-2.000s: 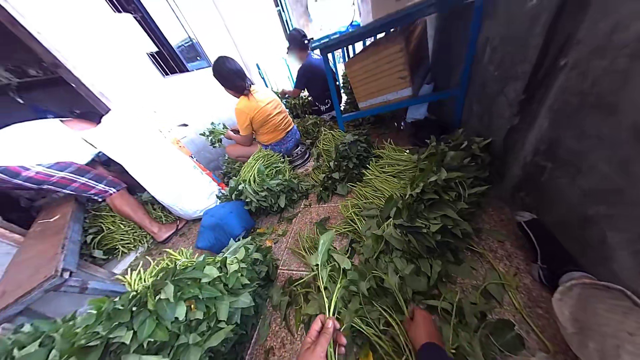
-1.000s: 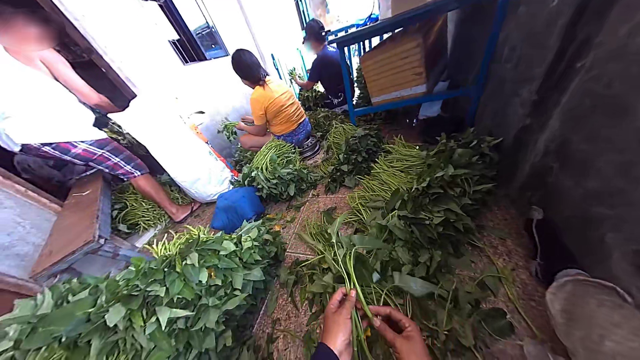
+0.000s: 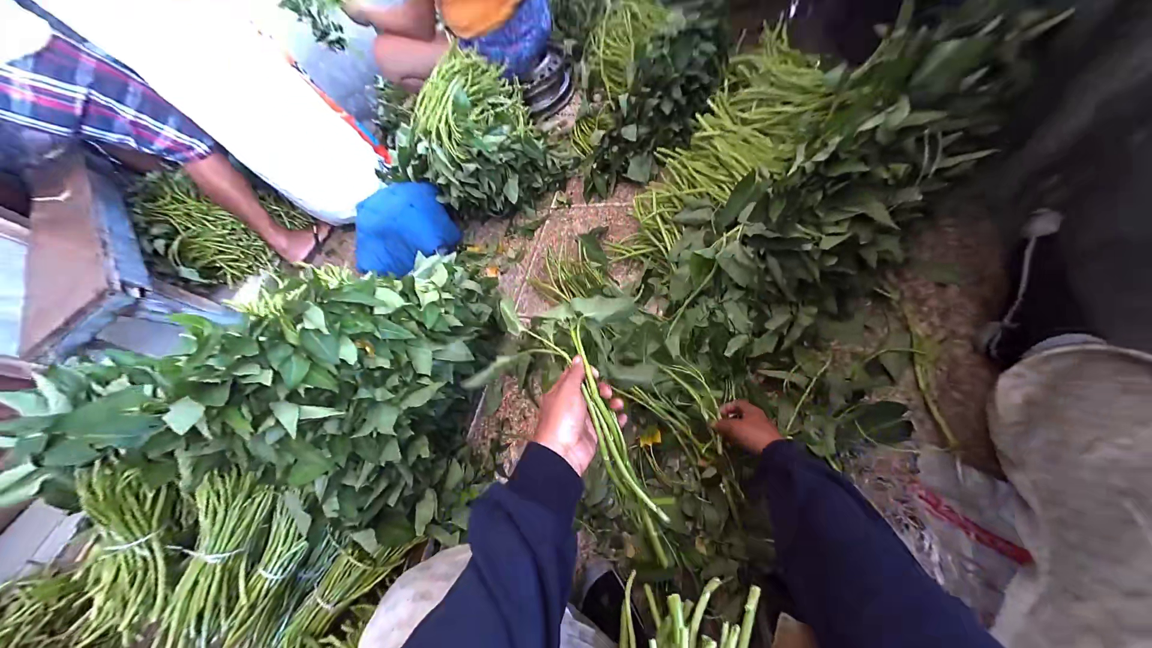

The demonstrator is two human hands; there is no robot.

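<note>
My left hand (image 3: 576, 418) is closed around a small bunch of long green leafy stems (image 3: 612, 441), whose leaves point away from me and whose cut ends hang toward my knees. To the right, my right hand (image 3: 745, 427) has its fingertips together at the thin stems of the loose greens (image 3: 675, 387) on the floor; whether it pinches one is too small to tell. Cut stalk ends (image 3: 688, 621) stand upright at the bottom edge, below both hands. A large heap of leafy stems (image 3: 765, 117) spreads beyond my right hand.
Tied bundles (image 3: 216, 540) and piled leaves (image 3: 306, 378) lie at left. Beyond are a blue cloth or bag (image 3: 405, 227), a large white sack (image 3: 261, 99), a person's sandalled foot (image 3: 297, 243) and a seated person near another green pile (image 3: 468, 126). A wooden structure (image 3: 76, 252) stands far left.
My right hand has moved away from my left hand, to the loose greens at the right. My left hand keeps hold of stems. The view has tilted down.
</note>
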